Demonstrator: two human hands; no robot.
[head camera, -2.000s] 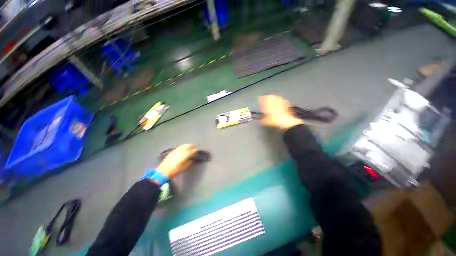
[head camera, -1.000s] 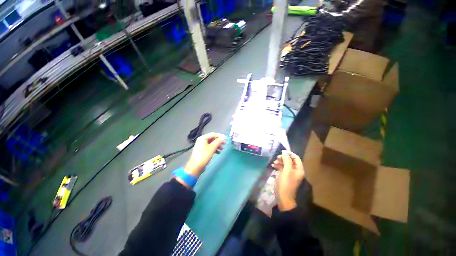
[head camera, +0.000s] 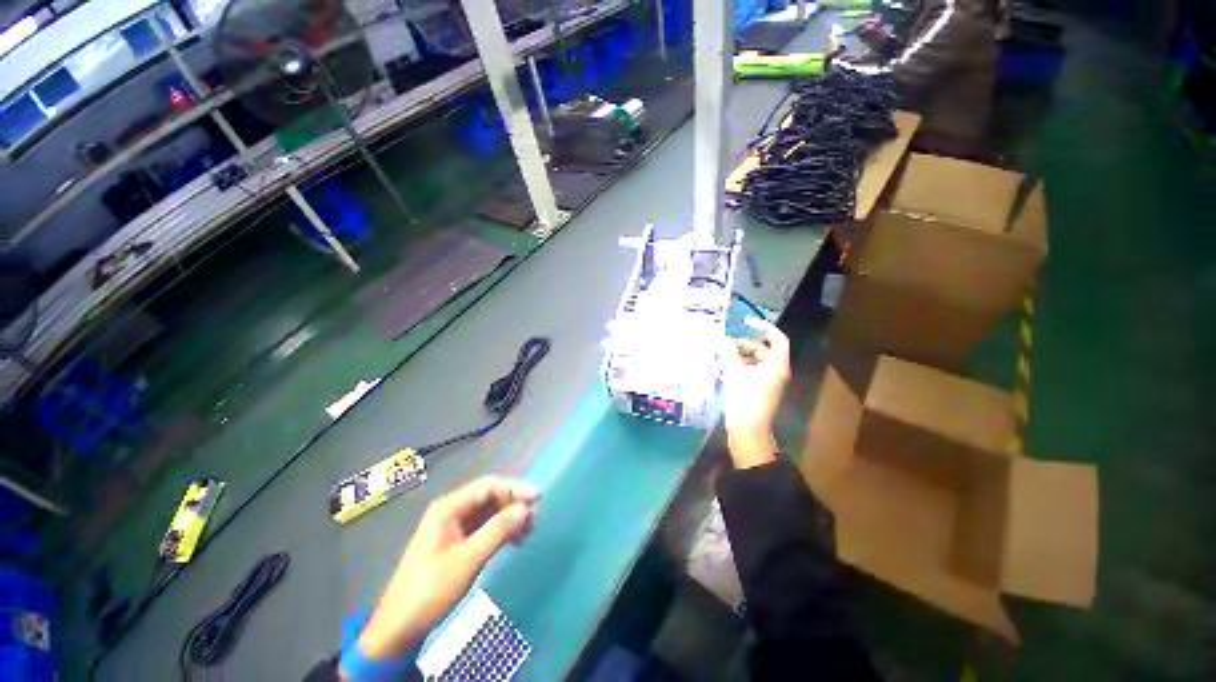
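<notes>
The silver-white benchtop machine (head camera: 667, 327), glaring bright with a red display, stands on the belt's near side. My right hand (head camera: 755, 389) is at its right side with bent fingers; whether they grip anything is unclear. My left hand (head camera: 447, 560) is above the green ledge, near the dotted white sheet (head camera: 483, 645). Its thumb and fingertips are close together; no held item can be made out. A yellow-edged adapter board (head camera: 379, 485) lies on the belt, its black cable (head camera: 518, 376) bundled beyond it. A second board (head camera: 192, 520) lies farther left.
Another bundled black cable (head camera: 235, 610) lies at the lower left. A heap of black cables (head camera: 820, 147) is beyond the machine, near a white post (head camera: 711, 120). Open cardboard cartons (head camera: 907, 500) stand at the right. A blue tote (head camera: 24, 620) is cut by the left edge.
The view has swung right toward the machine. Both hands have left the boards and cables; my right hand moved up along the machine's side, while my left hand drew back toward the dotted sheet.
</notes>
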